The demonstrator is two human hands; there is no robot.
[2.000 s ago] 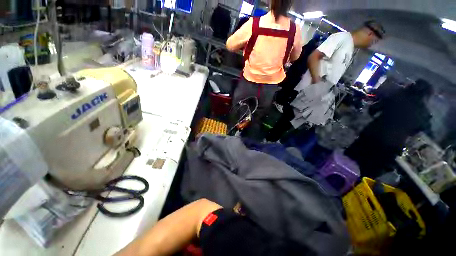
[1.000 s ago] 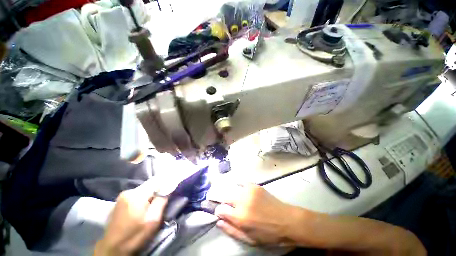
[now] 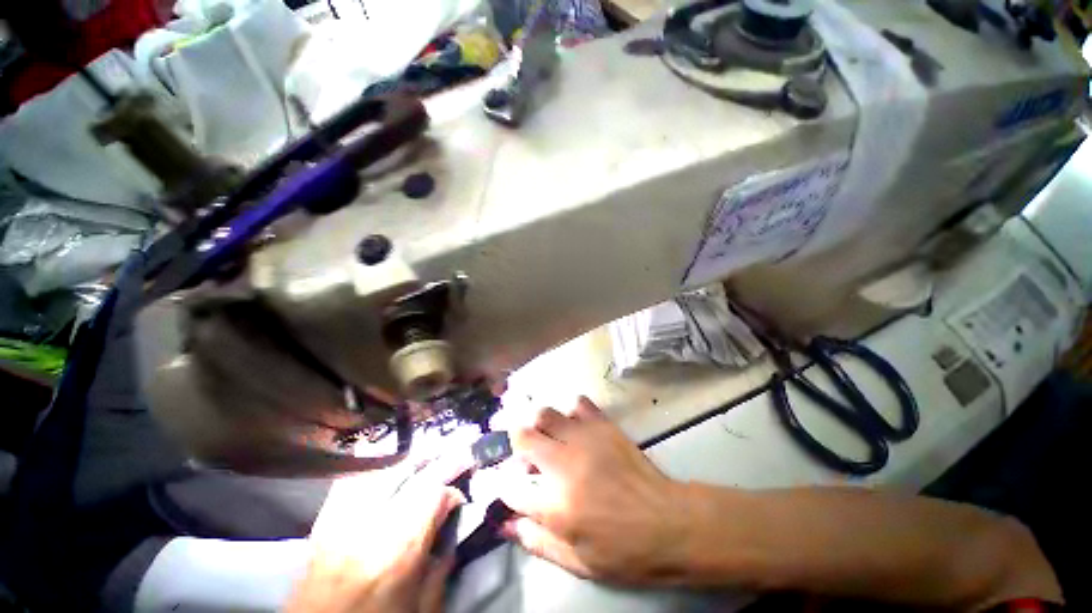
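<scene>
My left hand (image 3: 377, 539) lies on the light and dark cloth (image 3: 479, 541) just below the needle area, fingers pressed on it. My right hand (image 3: 593, 491) is right of it, with its fingertips on the dark strip of cloth beside the small dark square block (image 3: 491, 449). Both hands hold the cloth. The sewing machine (image 3: 575, 228) stands over the work; bright light washes out the needle and presser foot. Grey and navy cloth (image 3: 96, 455) lies bunched at the left.
Black-looped scissors (image 3: 844, 407) lie on the table right of my right hand. A printed plastic packet (image 3: 683, 335) lies under the arm. Purple-striped snips (image 3: 270, 210) rest on the machine head. White cloth (image 3: 216, 96) and plastic bags are heaped behind.
The view has moved closer to the machine head. My left hand has moved right and up beside the needle area, nearer my right hand. The dark cloth has turned into a narrow strip between them.
</scene>
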